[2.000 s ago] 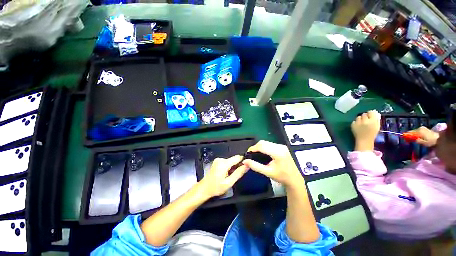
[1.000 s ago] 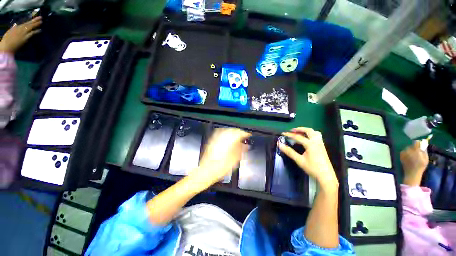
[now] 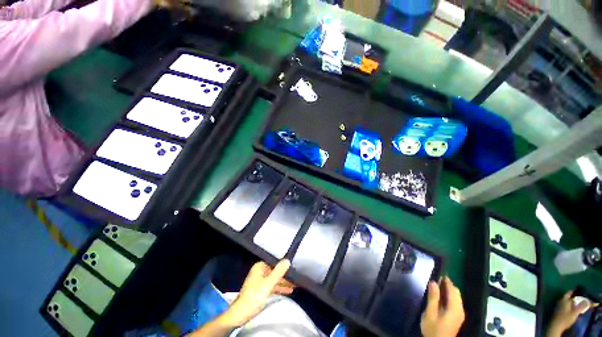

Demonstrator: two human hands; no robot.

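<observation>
A five-slot black phone tray (image 3: 262,245) lies tilted in front of me, with five dark grey-blue phone back covers (image 3: 321,242) in it. Their camera circles are at the far end. My left hand (image 3: 261,287) grips the tray's near edge, with the thumb on top. My right hand (image 3: 443,308) holds the tray's right end. The undersides of both hands' grips are hidden.
A black parts tray (image 3: 321,123) with blue sheets (image 3: 362,156) lies beyond. Trays of white covers (image 3: 165,117) and green covers (image 3: 91,276) are at left, another tray (image 3: 512,247) at right. A pale post (image 3: 538,161) and people in pink (image 3: 39,141) flank the bench.
Both hands have left the covers' camera ends and moved to the tray's near edge and right end. The view has turned left, and the tray appears more tilted.
</observation>
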